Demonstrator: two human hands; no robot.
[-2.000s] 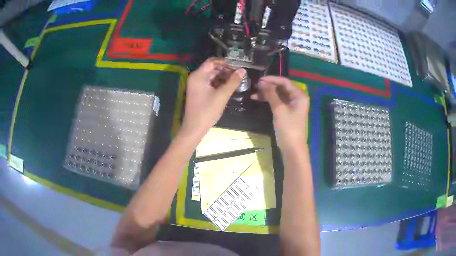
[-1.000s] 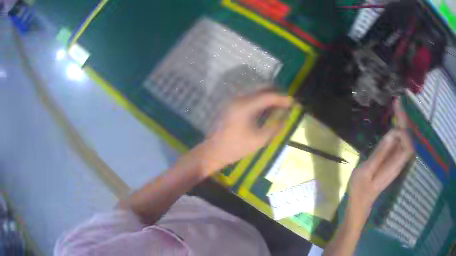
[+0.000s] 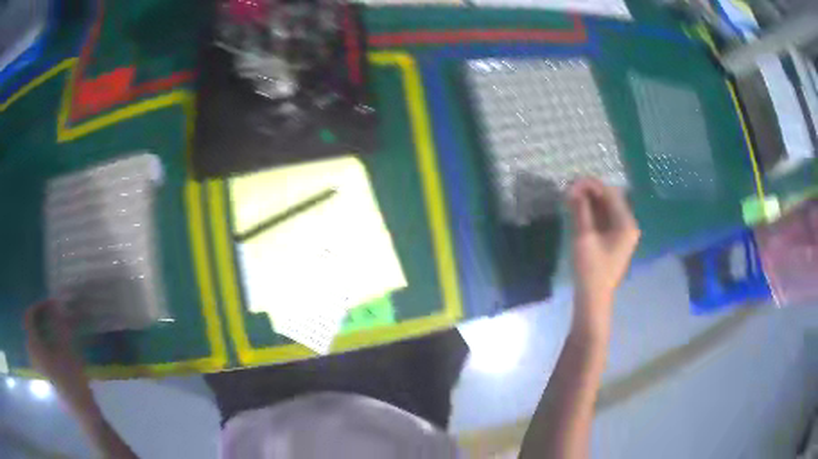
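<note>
My right hand (image 3: 603, 229) is over the near right corner of the right blister tray (image 3: 543, 112), fingertips drawn together; whether they hold a part cannot be seen. The tray is full of silvery round parts. My left hand (image 3: 56, 336) is blurred at the near left corner of the left blister tray (image 3: 103, 233); its fingers and any part in them cannot be made out. The black fixture (image 3: 287, 108) stands at the back, left of centre, with blurred metal parts and no hand on it.
Yellow paper (image 3: 314, 242) with a dark pen (image 3: 287, 213) lies before the fixture. A printed sheet (image 3: 309, 323) and green label (image 3: 369, 313) are at its near edge. A thin blister tray (image 3: 673, 134) lies far right. A blue crate (image 3: 728, 273) is beyond the bench edge.
The view has swung left, then back right. My hands have left the fixture and moved apart, the left to the left tray and the right to the right tray.
</note>
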